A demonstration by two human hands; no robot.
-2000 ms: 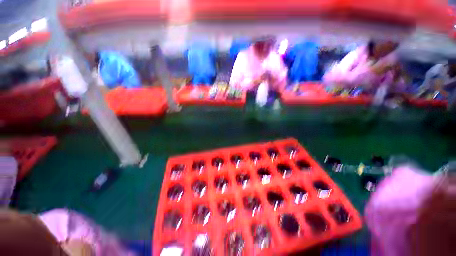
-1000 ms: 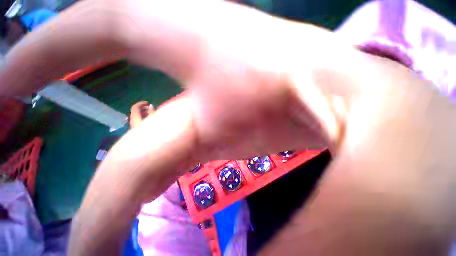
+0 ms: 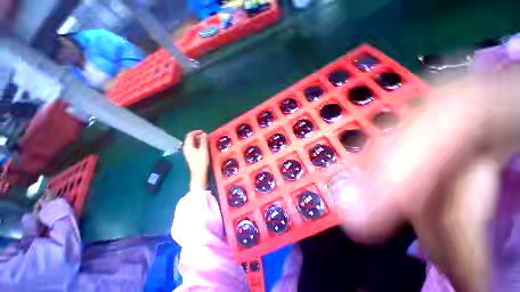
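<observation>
The orange-red pocket tray lies tilted in front of me, with round black watch bodies in its pockets. Many screens at its left and middle are lit with digits, such as the watch body near the front edge; several at the upper right are dark. My left hand is at the tray's left edge, fingers curled, with something small and dark between them. My right hand is large and blurred over the tray's right part and hides several pockets. Whether it holds anything cannot be told.
A small black box lies on the green bench, left of the tray. A grey post slants down to the bench. Another red tray and a person's pink sleeve are at the left. A person in blue sits across the bench.
The large blurred arms across the view have moved off toward the right, uncovering most of the tray. My left hand now shows beside the tray's left edge. More screens are lit than two seconds ago.
</observation>
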